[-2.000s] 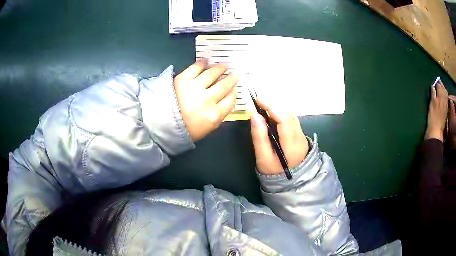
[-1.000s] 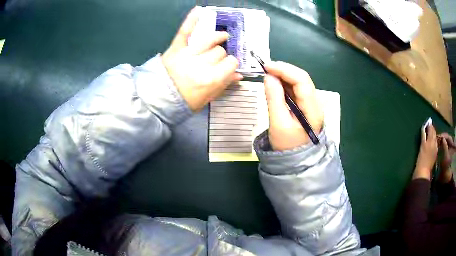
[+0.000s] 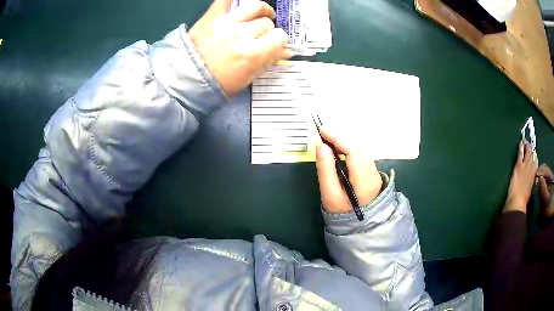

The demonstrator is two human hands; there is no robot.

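My right hand (image 3: 347, 173) holds dark tweezers (image 3: 345, 177), tip pointing up and left over the adhesive strip sheet (image 3: 370, 109). The sheet lies flat, with close dark lines on its left part, blank white on the rest and a yellow lower edge. Whether the tip touches it or holds a strip cannot be told. My left hand (image 3: 242, 48) lies on the left side of the stack of covers (image 3: 313, 27), just above the sheet. The top cover has a violet area beside a dark window, partly hidden by my fingers; the stack is cut off by the picture's top edge.
The bench (image 3: 182, 206) is dark green. A brown board (image 3: 522, 61) with a black box (image 3: 480, 18) holding white material is at the upper right. At the right edge, another person's hands (image 3: 523, 176) hold a small white frame (image 3: 530, 135).
Since one second ago, my right hand with the tweezers has moved from over the covers down to the sheet. My left hand stays on the stack. The stack and sheet appear higher in view.
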